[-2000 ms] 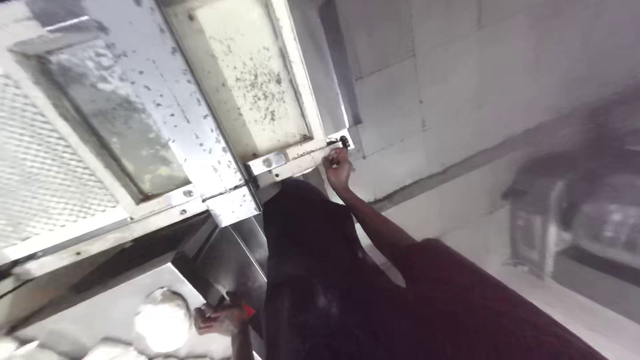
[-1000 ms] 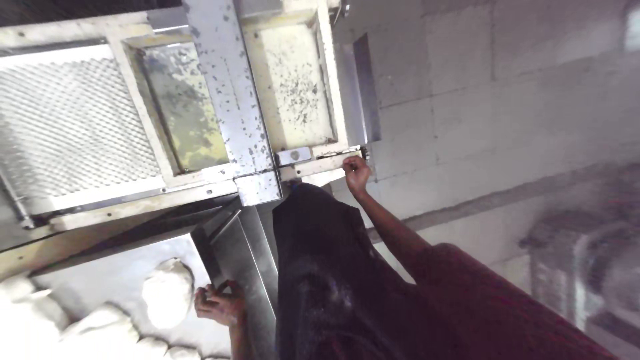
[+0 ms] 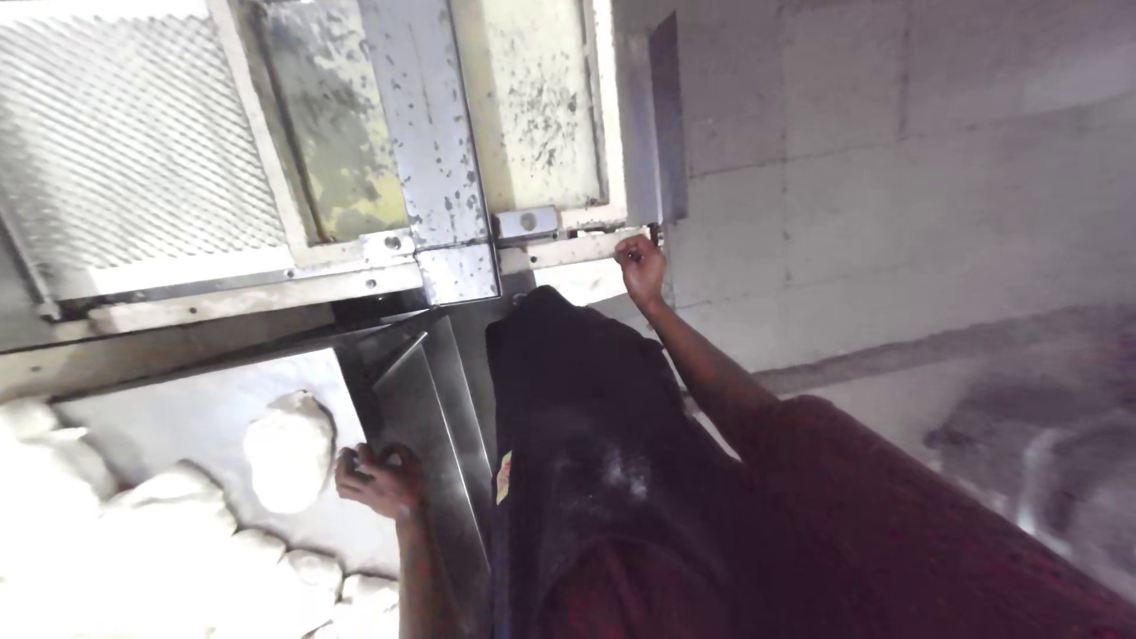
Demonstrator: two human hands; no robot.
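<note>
My left hand (image 3: 380, 480) is beside a metal tray (image 3: 351, 519), its fingers loosely curled close to a pale lump of dough (image 3: 289, 452); I see nothing held in it. More pale lumps (image 3: 169, 541) are heaped on the tray at lower left, washed out by glare. My right hand (image 3: 641, 264) is at the outer end of a pale rail (image 3: 581, 250) on the front of a machine, the fingers curled by a small dark fitting (image 3: 657, 234). Whether the fingers grip anything there cannot be told.
The machine has a textured belt or mesh (image 3: 151, 142) at left and a worn, spotted metal crosspiece (image 3: 435, 124). Sheet-metal panels (image 3: 435, 417) stand between the tray and my dark apron (image 3: 577, 399). A tiled floor (image 3: 852, 195) lies at right, with a blurred object (image 3: 1056, 470) at lower right.
Something red beside my left hand in the oldest frame no longer shows. My right hand stays at the end of the rail. The view has shifted.
</note>
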